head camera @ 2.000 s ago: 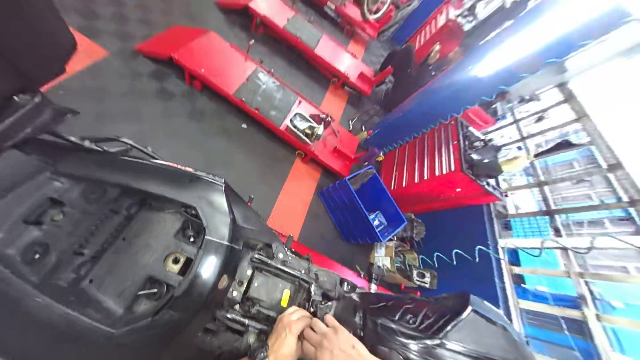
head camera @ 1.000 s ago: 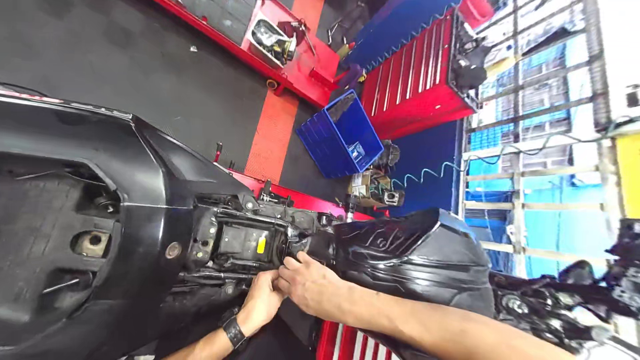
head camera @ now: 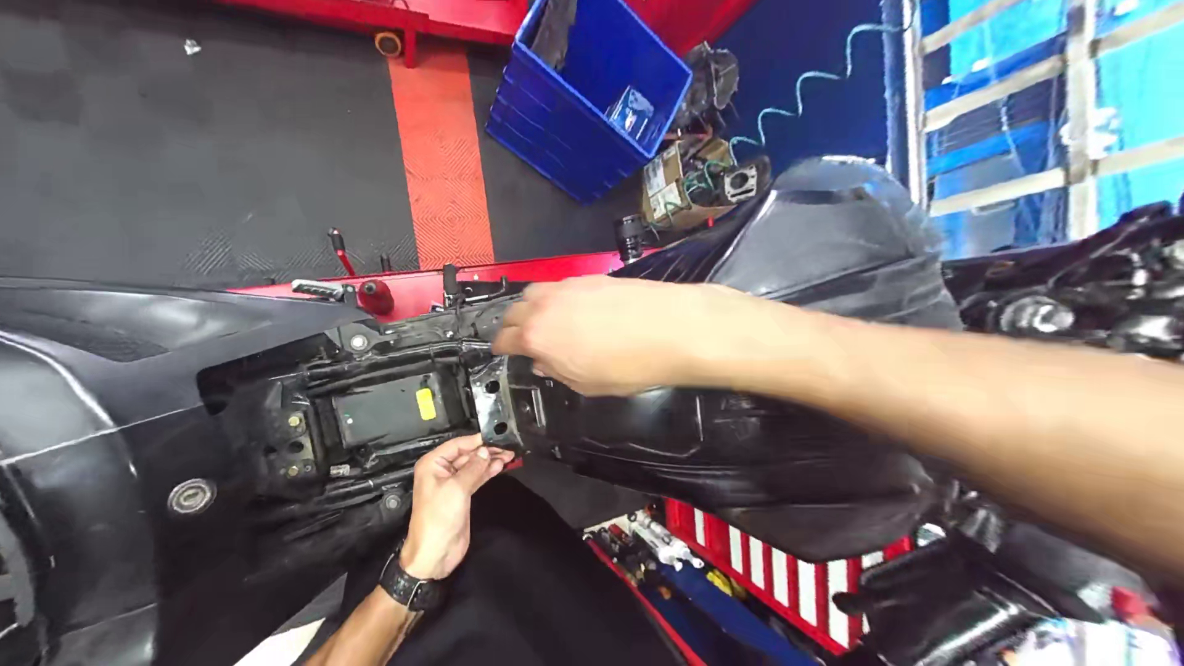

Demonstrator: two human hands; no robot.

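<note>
A motorcycle frame with a black battery compartment [head camera: 384,412], marked by a yellow patch, lies below me. Across its right end sits a metal bracket with round holes [head camera: 495,402]. My left hand [head camera: 453,481] pinches the lower end of this bracket between thumb and fingers; a dark watch is on the wrist. Over the bracket's upper end is my right hand [head camera: 583,333], slightly blurred, its fingers bent downward; whether they hold anything is hidden. The black seat or tail cover [head camera: 823,250] extends to the right, under my right forearm. Black bodywork [head camera: 83,388] with a round lock fills the left side.
Behind the motorcycle stand a blue plastic crate [head camera: 564,129] and a cardboard box of parts [head camera: 675,190]. A red-handled tool [head camera: 375,298] rests at the red lift's edge [head camera: 555,270]. Below right are a red tool cabinet [head camera: 786,573] and a tray of tools [head camera: 647,564].
My hands, together near the bracket one second ago, are now apart, with the right at the bracket's far end and the left at its near end. The view has moved closer to the motorcycle.
</note>
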